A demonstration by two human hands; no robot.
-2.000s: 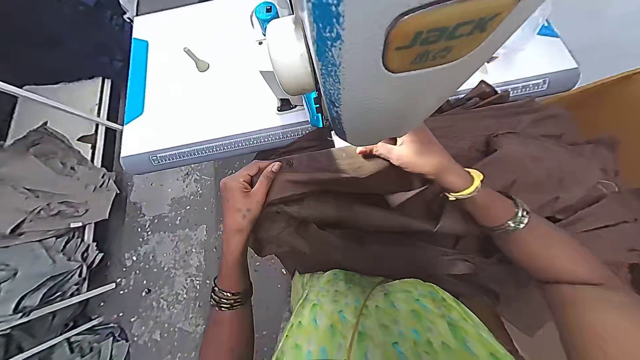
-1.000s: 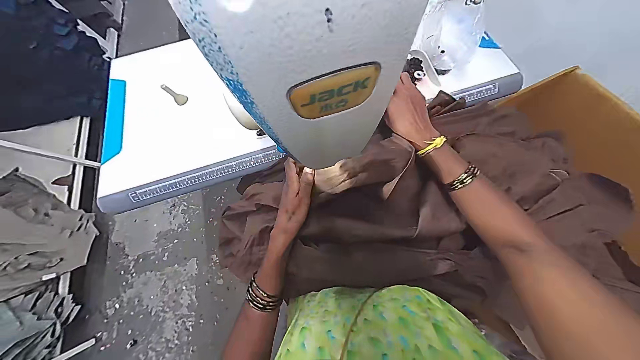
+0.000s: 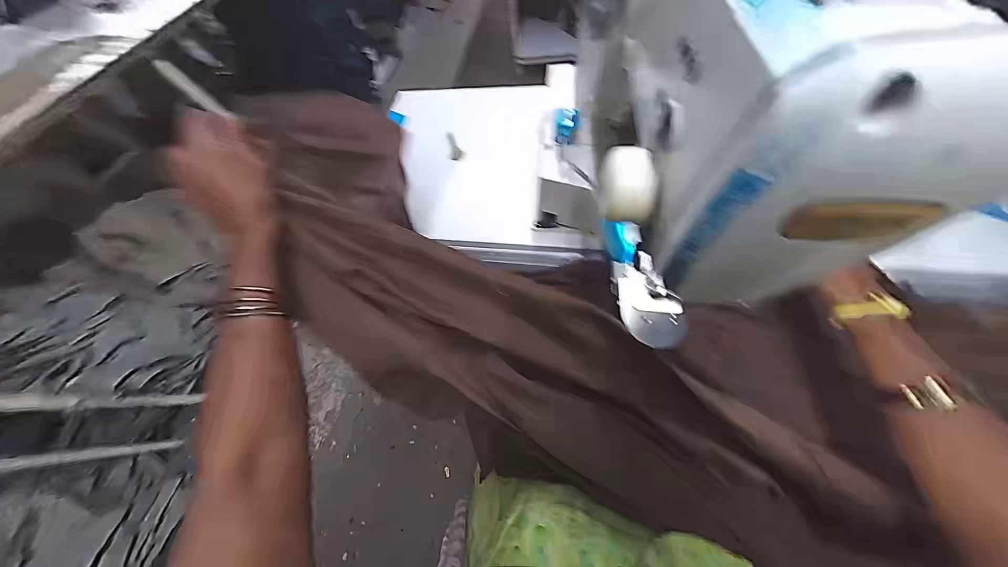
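Brown fabric (image 3: 504, 339) stretches from the upper left across the lap to the right side. At its upper left end, my left hand (image 3: 224, 177) grips it, blurred by motion. My right hand (image 3: 854, 287) is mostly hidden behind the head of a Jack sewing machine (image 3: 850, 150); only the wrist and a little of the hand show, close to the fabric. The machine's presser foot area and a shiny metal plate (image 3: 652, 311) stand above the middle of the fabric.
A small pale tool (image 3: 454, 147) lies on the white machine table (image 3: 480, 189). Grey fabric pieces (image 3: 94, 346) are heaped at the left, with pale rods (image 3: 94, 402) across them. Another pale rod (image 3: 193, 88) reaches near my left hand.
My left hand has moved far to the left from beside the machine head, drawing the brown fabric out with it. The view has shifted strongly to the left.
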